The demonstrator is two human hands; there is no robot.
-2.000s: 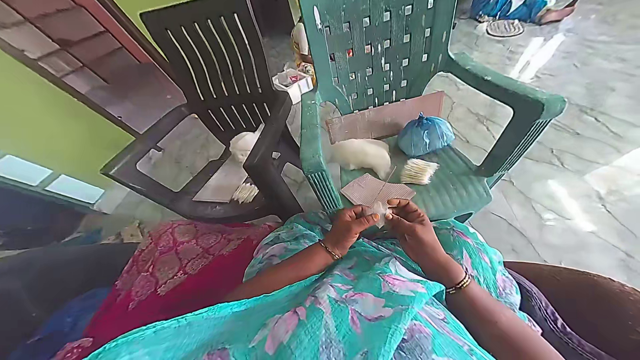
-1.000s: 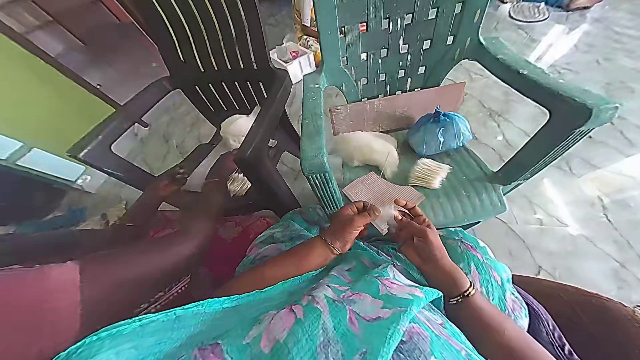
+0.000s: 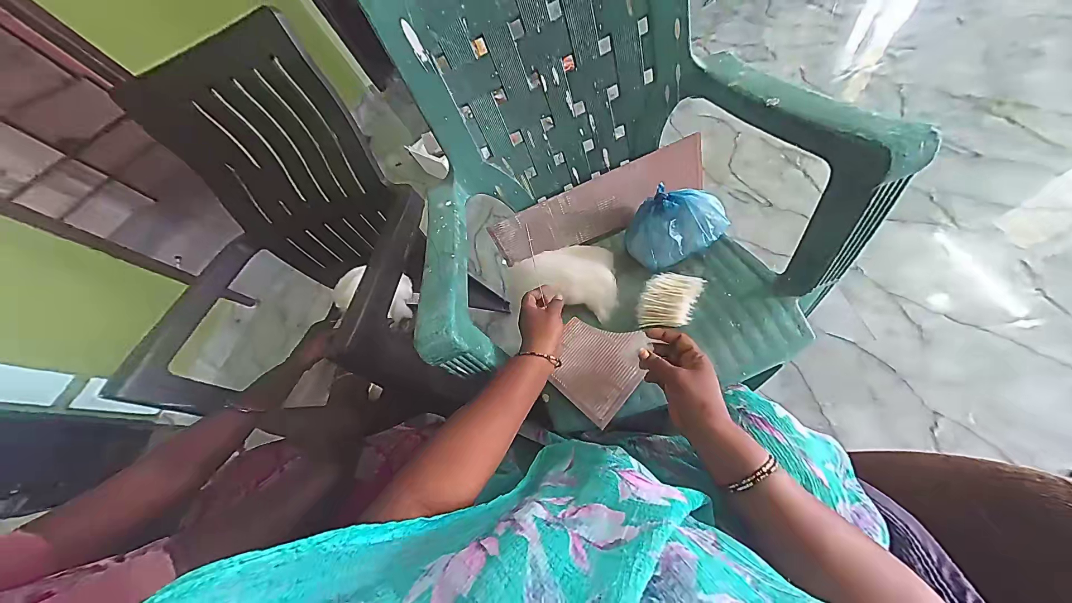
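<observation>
My left hand (image 3: 541, 322) is at the near edge of a white cotton fibre roll (image 3: 578, 278), its fingertips closed on a thin stick that points up. My right hand (image 3: 682, 373) pinches a small wisp of white cotton at the right corner of a ribbed, pinkish-brown sheet (image 3: 599, 368). That sheet lies at the front of the green plastic chair's seat (image 3: 737, 310). Beyond my right hand rests a bundle of pale cotton wicks or sticks (image 3: 670, 300). Behind them are a knotted blue plastic bag (image 3: 677, 226) and a long brownish board (image 3: 603, 197).
A dark plastic chair (image 3: 260, 151) stands at the left, with white cotton (image 3: 356, 289) on it. Another person's arms (image 3: 159, 469) reach toward that chair from the lower left. The green chair's armrests (image 3: 452, 285) rise on both sides of the seat.
My hands, close together over the sheet before, are now apart; the left has moved forward to the cotton roll. The other person's arms have come into view since the earliest frame.
</observation>
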